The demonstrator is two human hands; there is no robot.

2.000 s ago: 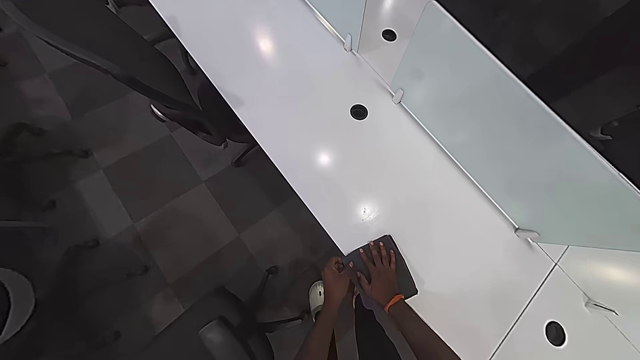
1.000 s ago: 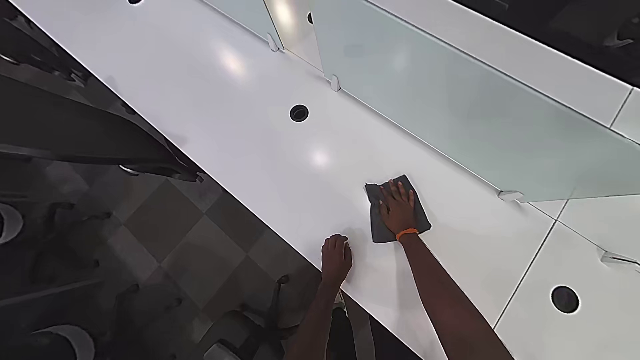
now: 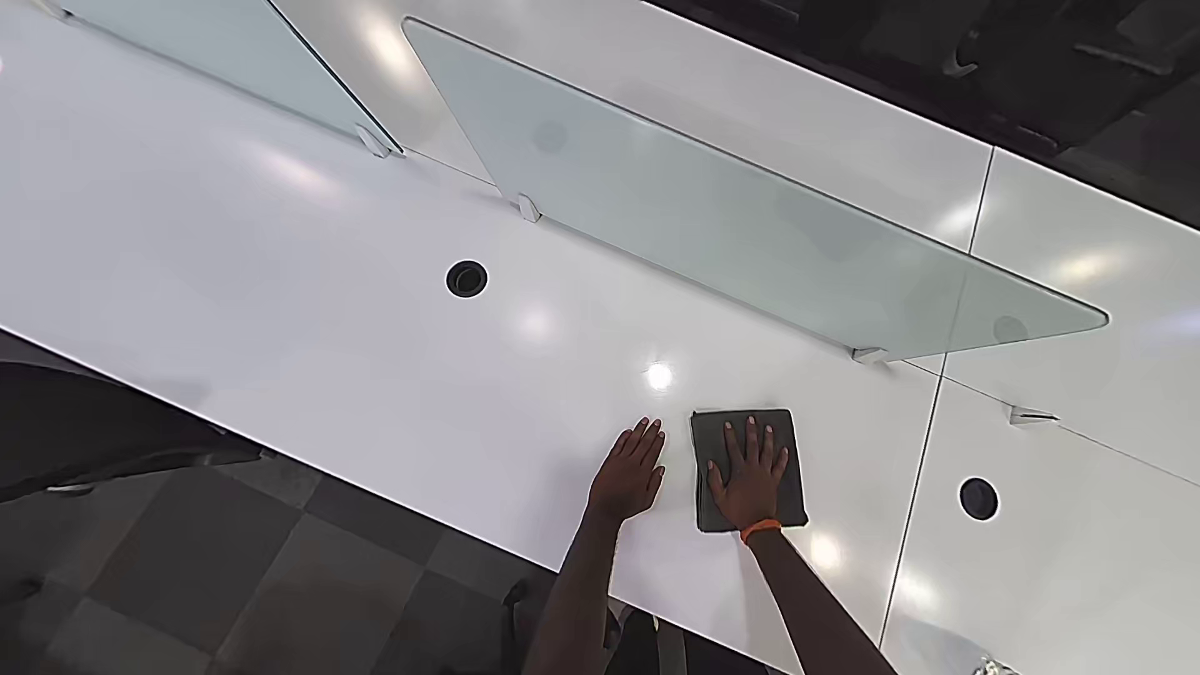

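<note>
A folded dark grey cloth [image 3: 706, 469] lies flat on the white desk [image 3: 375, 375]. My right hand [image 3: 750, 478], with an orange band at its wrist, presses on the cloth with fingers spread and does not grip it. To the left of the cloth, my left hand [image 3: 628, 473] rests palm down on the bare desktop, fingers extended and slightly apart, holding nothing.
Beyond my hands stands a frosted glass divider [image 3: 731, 216] on small clips, with another divider [image 3: 253, 56] at upper left. Black round cable grommets [image 3: 467, 278] sit in the desktop. A seam crosses it on the right. A black chair [image 3: 94, 431] stands by the near edge at left.
My left hand has gone from the desk's near edge onto the desktop, its fingers now extended. Two seconds ago both hands were at the cloth near the edge. The view has swung round.
</note>
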